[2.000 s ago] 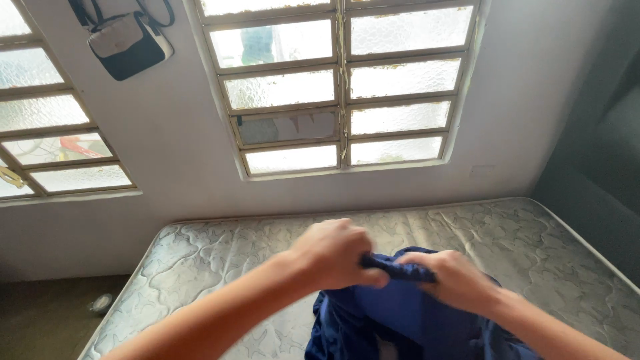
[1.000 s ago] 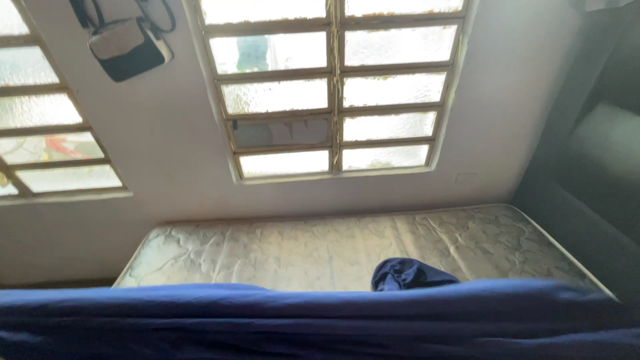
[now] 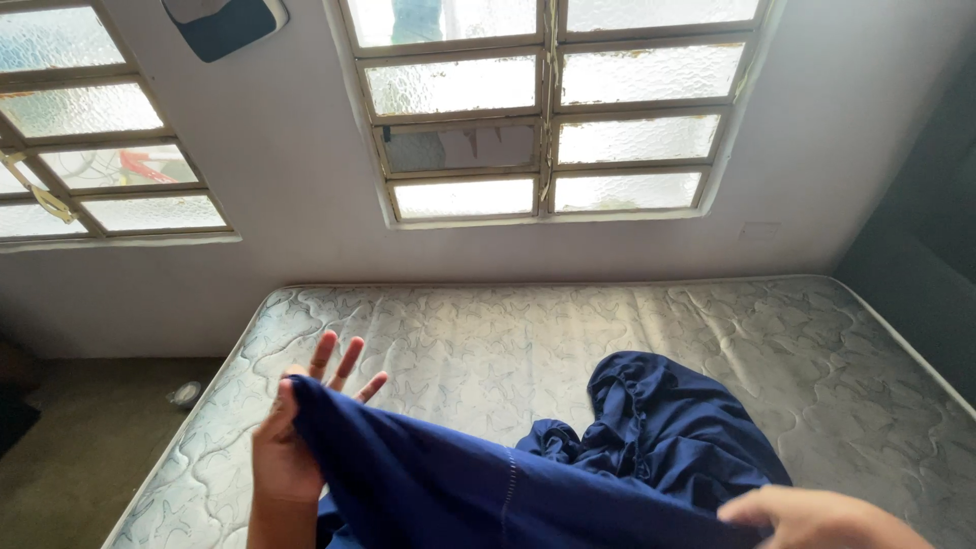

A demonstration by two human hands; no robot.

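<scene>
A navy blue fabric sheet point(image 3: 457, 465) with a visible seam stretches between my hands above a bare quilted mattress point(image 3: 473, 343). My left hand point(image 3: 293, 442) pinches one corner of it between thumb and index finger, the other fingers spread. At the lower right, my right hand point(image 3: 816, 518) is on the sheet's other end, slightly blurred; its grip is partly hidden by the frame edge. Behind the stretched part, a bunched portion of navy fabric with a gathered edge point(image 3: 640, 419) lies on the mattress.
The mattress touches or nearly touches the wall below a metal-framed window point(image 3: 545, 114). A second window point(image 3: 99, 137) is at left. A dark wall point(image 3: 930, 252) borders the right. A small round object point(image 3: 185, 394) lies on the floor point(image 3: 99, 435).
Two seconds ago my hands were close together on bunched fabric; one second ago the fabric spanned the whole view, hands unseen. Now my hands are apart with the sheet stretched lower between them.
</scene>
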